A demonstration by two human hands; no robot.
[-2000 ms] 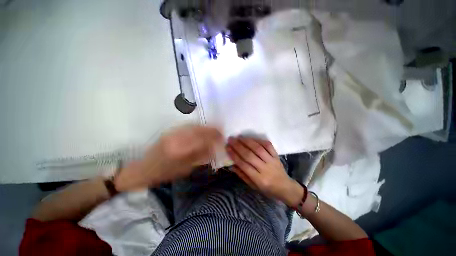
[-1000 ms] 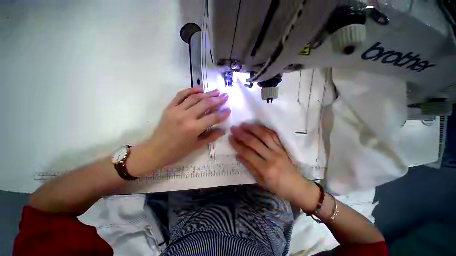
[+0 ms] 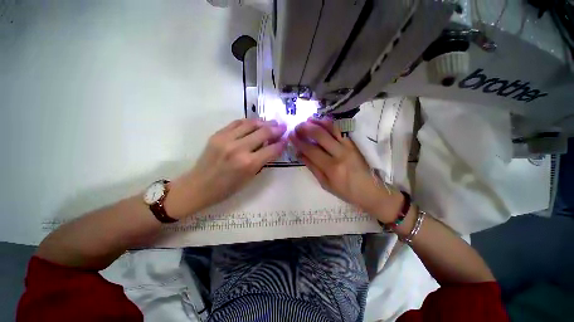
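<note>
The white garment (image 3: 377, 129) lies under the machine head, with dark stitch lines at its right part and along its left edge. My left hand (image 3: 242, 151) and my right hand (image 3: 330, 160) meet just in front of the presser foot (image 3: 291, 107) under the bright light. The fingertips of both hands pinch the garment's near edge there; glare blurs the exact hold. The edge of the metal plate shows below my fingertips.
The grey-white brother machine head (image 3: 503, 82) hangs over the upper right. A dark round knob (image 3: 243, 47) is left of the needle. The white table has a printed ruler (image 3: 252, 220) along its front edge. More white cloth (image 3: 151, 277) lies below the table.
The garment has moved away from me under the foot, uncovering the plate edge and the ruler. My right hand has moved up beside my left hand at the foot.
</note>
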